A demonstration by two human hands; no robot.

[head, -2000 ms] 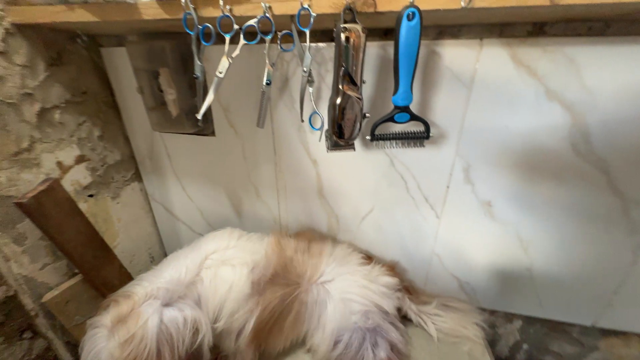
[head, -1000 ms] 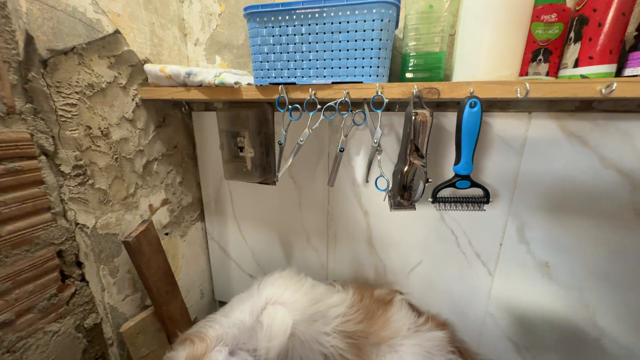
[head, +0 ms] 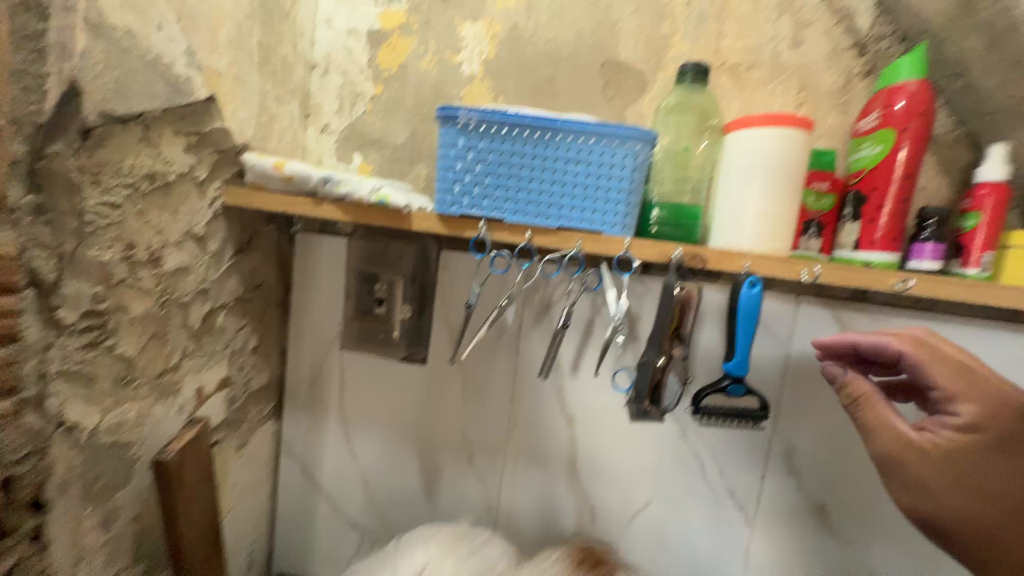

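Observation:
My right hand [head: 936, 432] is raised at the right, fingers curved and apart, holding nothing. Nearest to it, a blue and black dematting rake [head: 744, 344] hangs from a hook under the wooden shelf [head: 720, 260]. Left of the rake hangs a hair clipper [head: 668, 352] with a shiny body. Several grooming scissors with blue finger rings hang farther left, among them thinning shears [head: 560, 328]. At the bottom edge shows the white and brown fur of an animal [head: 448, 552]. My left hand is not in view.
On the shelf stand a blue plastic basket [head: 544, 172], a bottle of green liquid [head: 680, 160], a white tub with red rim [head: 760, 188], red bottles [head: 888, 168] and a folded cloth [head: 332, 182]. A switch box [head: 390, 296] and a wooden board [head: 192, 496] are at the left.
My right hand has come into view at the right. The view has tilted up, showing more of the shelf and less of the furry animal.

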